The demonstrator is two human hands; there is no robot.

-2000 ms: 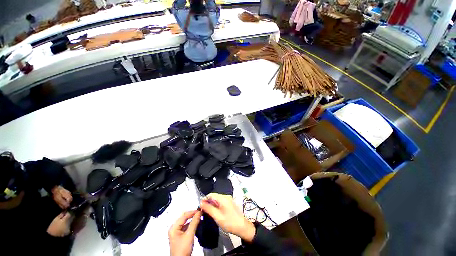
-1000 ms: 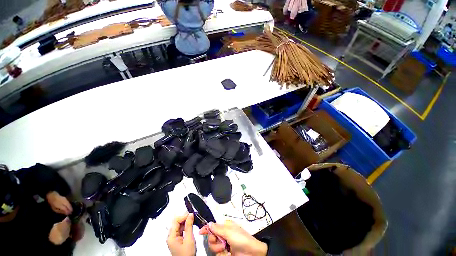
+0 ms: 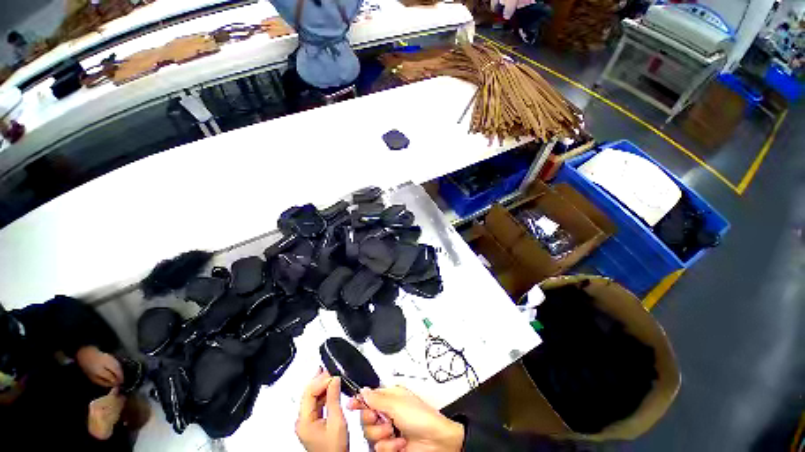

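Note:
A small black oval pouch (image 3: 350, 364) with a pale line along its edge is held just in front of me. My left hand (image 3: 321, 417) pinches its near left edge between thumb and fingers. My right hand (image 3: 402, 418) is closed around a slim tool, mostly hidden in the fingers, whose tip meets the pouch's near edge. A heap of black pouches (image 3: 377, 256) lies just beyond on the white table.
A thin black cable (image 3: 448, 360) lies right of the pouch. A round carton (image 3: 658, 335) of black pieces stands at the right, with an open carton (image 3: 578, 212) and a blue crate (image 3: 649, 231) behind. A co-worker's hands (image 3: 104, 388) are at the left.
Two seconds ago the pouch hung below my joined hands; it now lies tilted beyond them with its pale edge showing. My right hand has moved slightly lower. The whole view has shifted.

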